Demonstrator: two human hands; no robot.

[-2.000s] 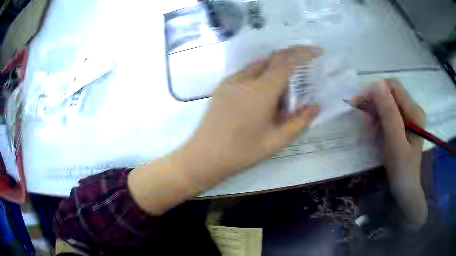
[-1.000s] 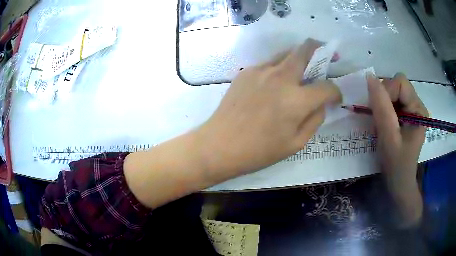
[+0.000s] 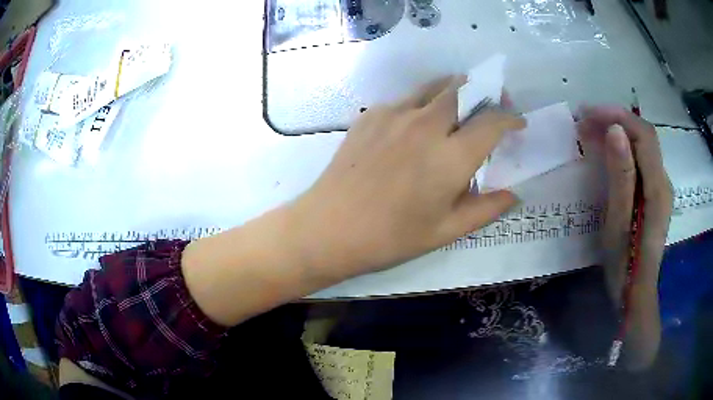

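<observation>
My left hand point(image 3: 391, 168) is over the middle of the white table and holds white care labels point(image 3: 481, 84) between its fingers. One label stands up above the fingers, and a wider blank white face point(image 3: 539, 144) spreads to the right. A small dark mark shows at that face's right edge. My right hand point(image 3: 629, 172), partly blurred, is just right of the labels. It holds a red and black pencil point(image 3: 635, 242) that lies along the palm, with one end pointing down toward the wrist. Part of the labels is hidden under my left hand.
A label bundle point(image 3: 90, 94) with yellow bands lies at the left. The machine plate point(image 3: 313, 82) is at the top, with clear plastic point(image 3: 559, 23) to its right. A printed ruler point(image 3: 133, 238) runs along the front. Dark embroidered cloth point(image 3: 508, 320) and a yellowish ticket point(image 3: 360, 371) are below.
The pencil has swung from pointing left at the labels to lying upright along my right hand. My right hand has come off the labels. The blank face now shows wider.
</observation>
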